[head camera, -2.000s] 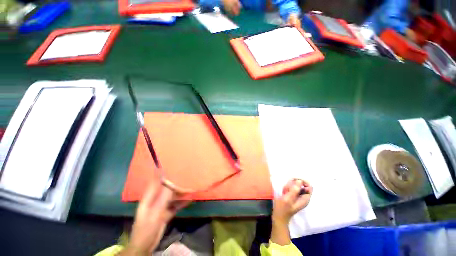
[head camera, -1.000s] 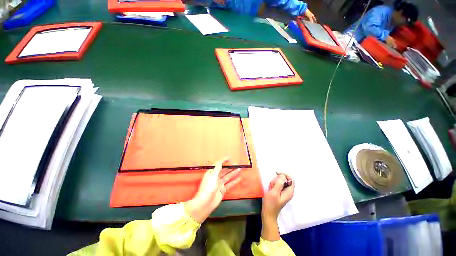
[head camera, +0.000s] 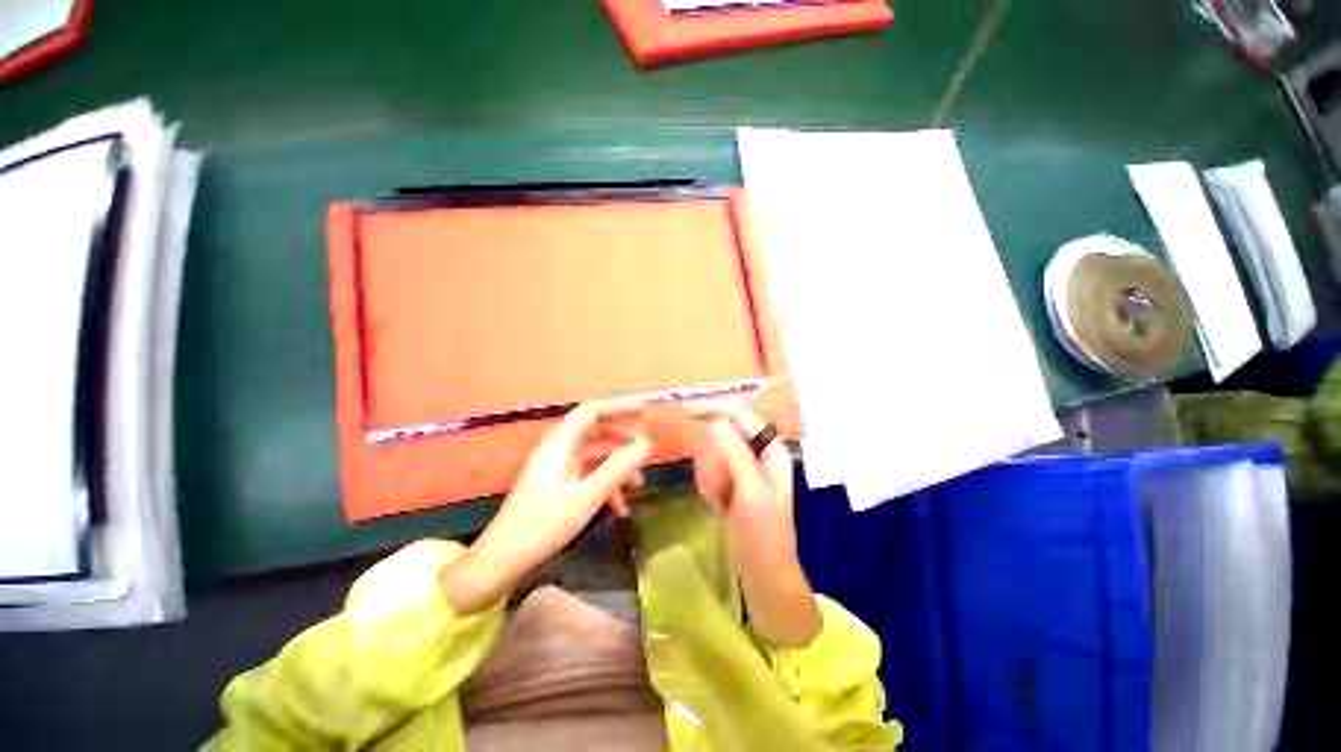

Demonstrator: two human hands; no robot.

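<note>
A thin black rectangular frame (head camera: 544, 193) lies flat on the orange-red board (head camera: 353, 478), its thicker long side at the far edge. Its near side shows a broken pale, shiny line. My left hand (head camera: 566, 478) is at the board's near edge, below the frame's near side, fingers curled and apart; whether it pinches a thin strip cannot be told. My right hand (head camera: 747, 470) is close beside it at the frame's near right corner. A small dark tool (head camera: 762, 438), mostly hidden, is in its fingers. The tan-brown tape roll (head camera: 1132, 309) lies at the right.
White sheets (head camera: 897, 294) lie right of the board, another pile (head camera: 147, 441) with a black frame on top at the left. White strips (head camera: 1199, 272) lie beyond the roll. A blue crate (head camera: 1015, 588) with pale sheets is below the bench edge. A red-bordered pad (head camera: 757, 27) is at the far side.
The frame was held tilted up by my left hand, then laid on the board and released. Both hands have come together at its near side. The view has tipped further down.
</note>
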